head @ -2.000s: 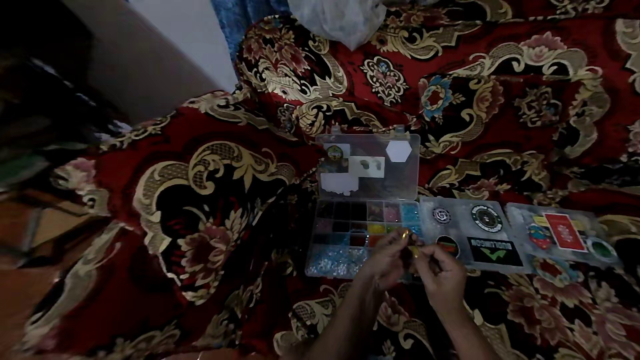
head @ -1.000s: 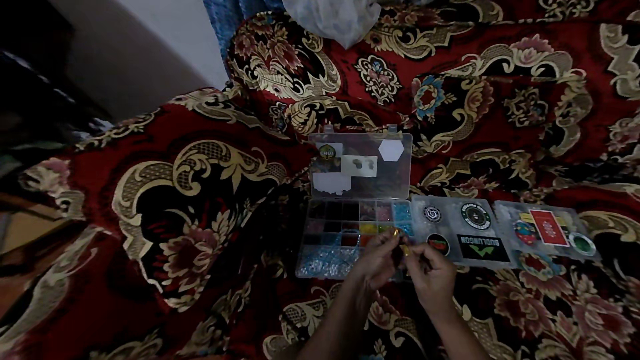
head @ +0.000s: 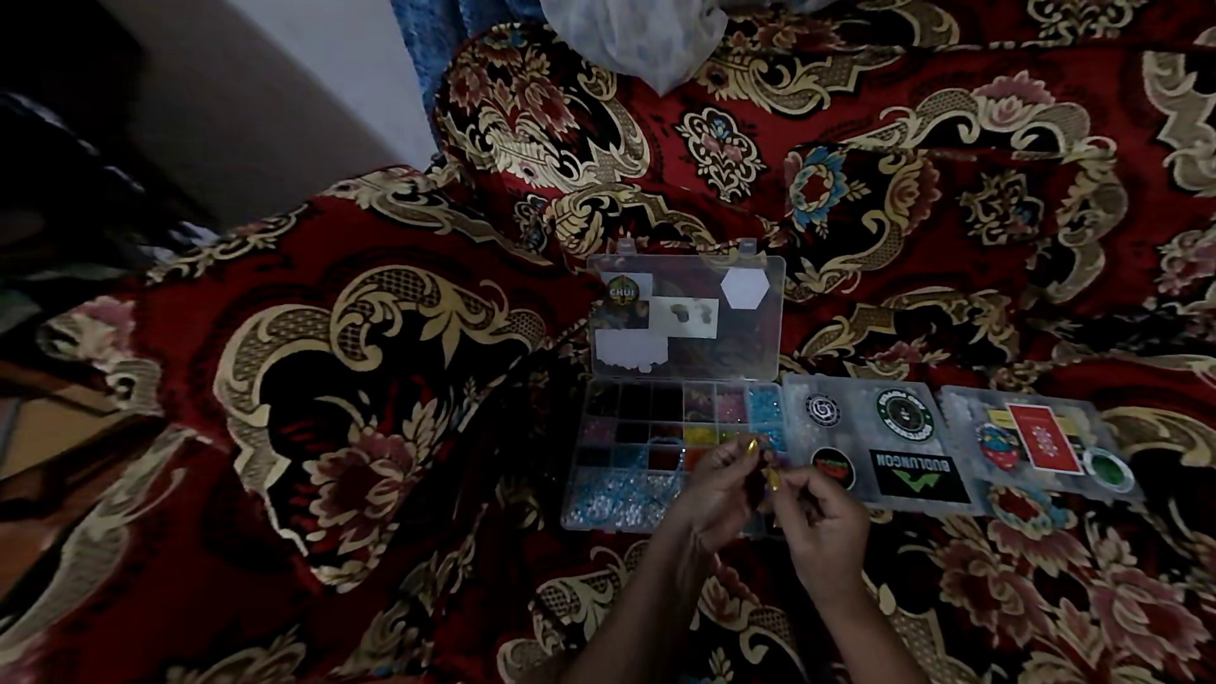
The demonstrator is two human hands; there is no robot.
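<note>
My left hand (head: 714,489) and my right hand (head: 819,513) meet fingertip to fingertip over the right front part of an open plastic bead organizer box (head: 576,494). Thumbs and forefingers are pinched together, and the nails look gold. Whatever lies between the fingertips is too small and dark to tell. The box's compartments hold beads in several colours, with clear and light blue beads (head: 617,499) in the front one. A thin light blue strand seems to lie over the compartments. Stickers and paper pieces are on the raised clear lid (head: 741,347).
Two closed plastic cases, one with round and black stickers (head: 855,465) and one with a red card (head: 1045,439), lie to the right. All rest on a red, black and gold floral sofa cover (head: 1121,313). A whitish bag or cloth (head: 646,38) hangs at the top.
Both hands stay together over the box, with only small finger movements. The view has shifted slightly.
</note>
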